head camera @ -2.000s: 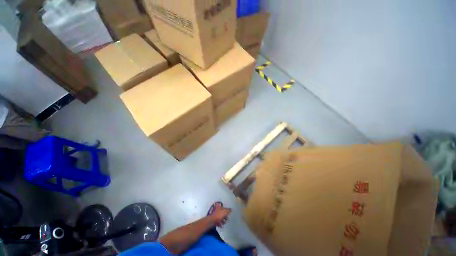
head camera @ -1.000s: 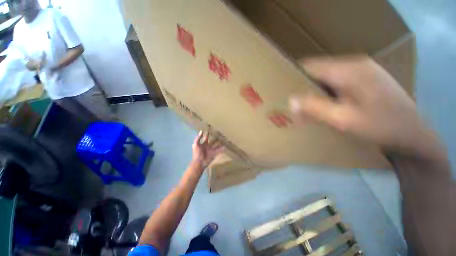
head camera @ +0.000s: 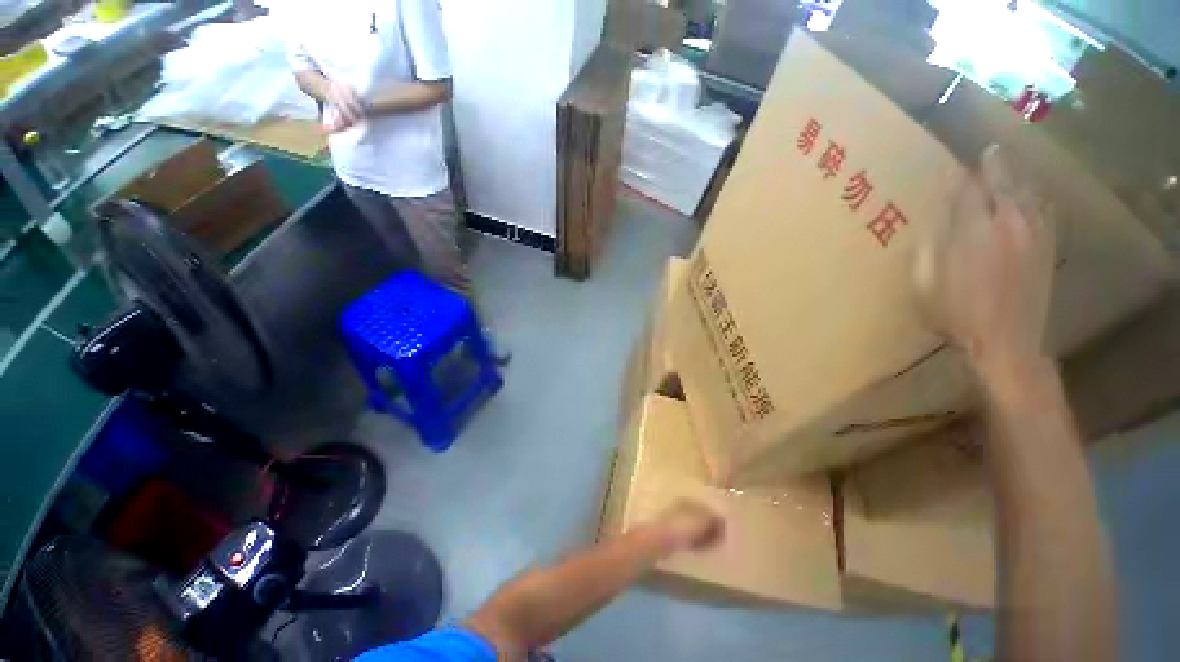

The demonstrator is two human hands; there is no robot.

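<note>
A large brown carton (head camera: 802,272) with red and black print rests tilted on top of lower cartons (head camera: 738,537). Its upper side looks open. My right hand (head camera: 996,252) is blurred, raised against the carton's right part near its upper edge; whether it grips is unclear. My left hand (head camera: 688,528) is blurred in front of the lower carton, below the big carton's bottom edge, with its fingers seemingly curled. No thing shows clearly in it.
A blue stool (head camera: 412,323) stands on the grey floor at centre left. A person in a white shirt (head camera: 388,117) stands behind it. A pedestal fan (head camera: 181,304) and dark round bases (head camera: 369,595) are at left. Flattened cartons (head camera: 591,162) lean by a white pillar.
The large carton has moved from my hands above the floor onto the stacked cartons. My view has turned, and the pallet has left it. My left hand is now apart from the large carton.
</note>
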